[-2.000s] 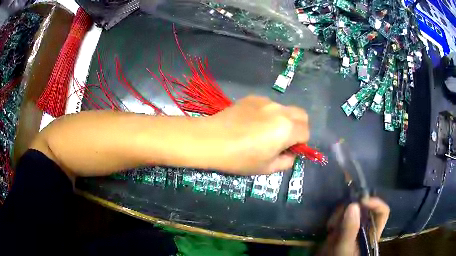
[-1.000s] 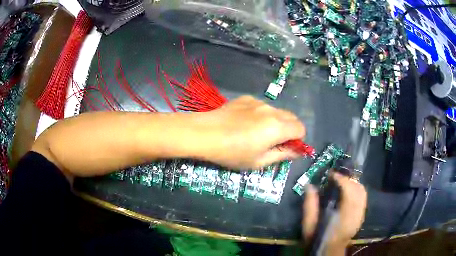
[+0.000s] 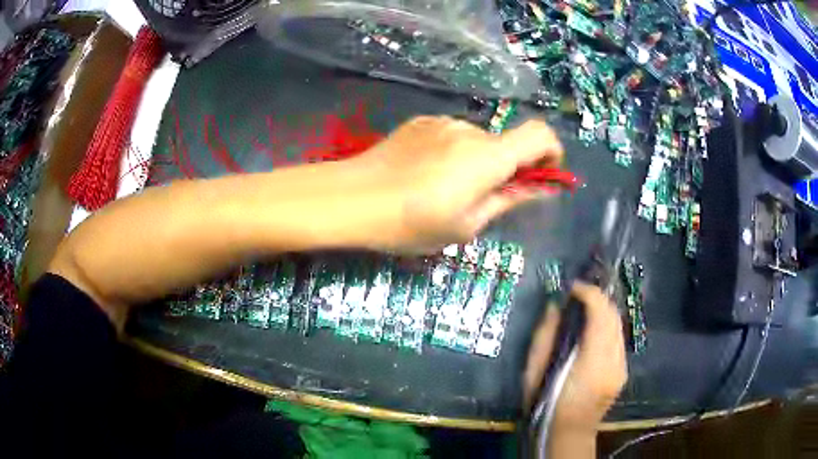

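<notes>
My left hand [image 3: 457, 184] is closed on a bundle of red lead wires [image 3: 547, 179]. Short wire tips stick out on the right of the fist; the long blurred ends fan out to its left. My right hand [image 3: 583, 354], lower right, holds a dark soldering iron [image 3: 567, 327] with its cord trailing down; its tip is blurred. A row of green circuit boards [image 3: 404, 309] lies below my left forearm. Another board [image 3: 636, 305] lies just right of my right hand, and a green piece partly shows between the row and that hand.
A jumbled pile of green boards [image 3: 619, 72] lies at the upper right. A black box with a metal fitting [image 3: 749, 233] stands at the right. A clear plastic container [image 3: 404, 49] is at the top. A spare red wire bundle [image 3: 117, 125] and a brown box [image 3: 85, 116] are at the left.
My left hand has lifted up and away from the row with the wires. My right hand has shifted slightly left with the iron. Boards near my right hand lie differently.
</notes>
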